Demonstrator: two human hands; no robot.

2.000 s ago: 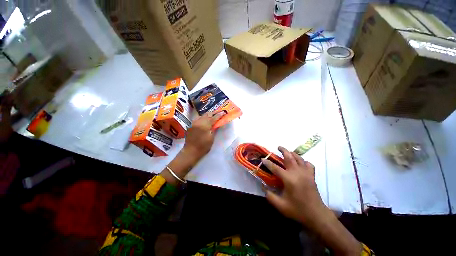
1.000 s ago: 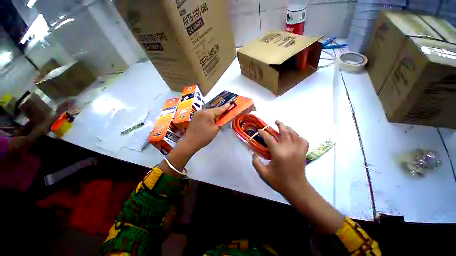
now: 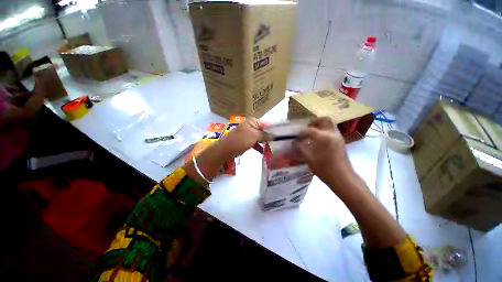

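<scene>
A white, orange and black retail box (image 3: pixel 285 182) stands upright on the white tabletop in front of me. Its top is open, with a pale flap raised. My left hand (image 3: pixel 246 135) grips the box's top left edge. My right hand (image 3: pixel 323 144) holds the raised flap at the top right; its fingers are blurred. The orange coiled cord is not visible; I cannot tell if it is inside the box. Two orange retail boxes (image 3: pixel 212 134) stand behind my left hand, partly hidden by it.
A tall master carton (image 3: pixel 246 60) stands at the back. An inner carton (image 3: pixel 325 104), a bottle (image 3: pixel 358 69), a tape roll (image 3: pixel 399 139) and closed cartons (image 3: pixel 462 160) are to the right. A cutter (image 3: pixel 159 139) and plastic bags lie left. Another person's arm is far left.
The flat-lying box is now upright and open at the top. The coiled cord has gone from view. My right hand has moved from the cord to the box top. The view has shifted.
</scene>
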